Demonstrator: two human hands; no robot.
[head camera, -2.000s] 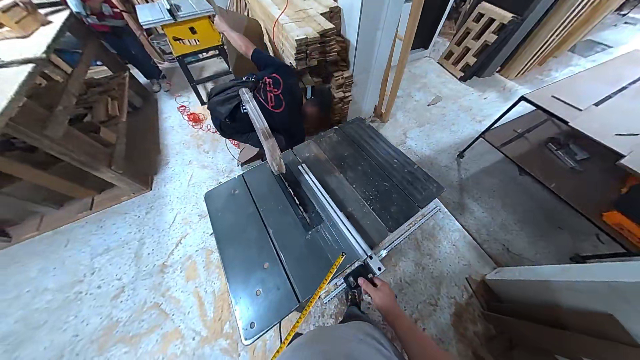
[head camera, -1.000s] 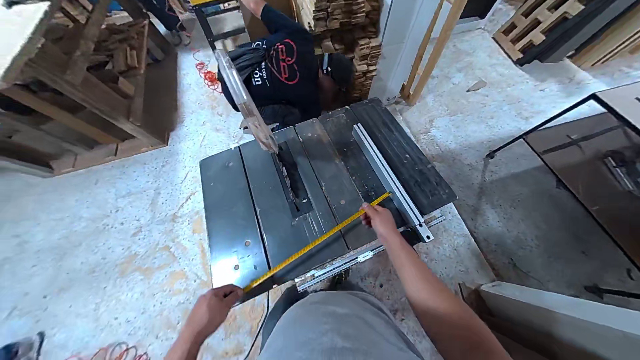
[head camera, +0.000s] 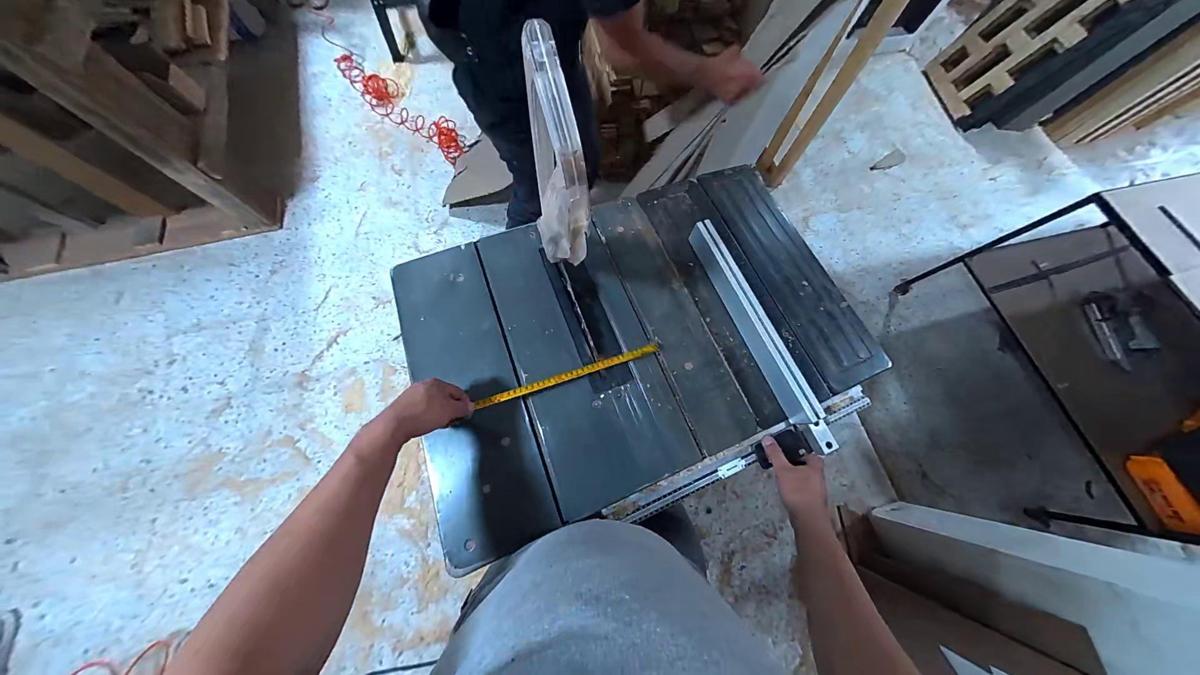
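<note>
My left hand (head camera: 433, 409) is closed on the near end of a yellow tape measure (head camera: 562, 378), over the left part of the table saw's dark top (head camera: 459, 319). The tape blade runs rightward across the saw's blade slot, its free end lying left of the rip fence (head camera: 761, 323). My right hand (head camera: 797, 473) grips the black fence handle (head camera: 784, 450) at the front rail (head camera: 694, 487). A clear plastic blade guard (head camera: 560, 141) stands over the slot at the back. The tape's case is hidden by my left hand.
Behind the saw stands a person (head camera: 497, 75), one arm reaching toward leaning boards. Wooden shelving (head camera: 141, 141) holds scraps at the left. A red coiled hose (head camera: 384, 98) lies on the floor. A metal-framed table (head camera: 1031, 309) is at the right, a white panel (head camera: 1031, 553) below it.
My right hand has let go of the tape and moved to the fence handle. The tape's free end has left the fence. The co-worker, earlier bent low behind the saw, now stands.
</note>
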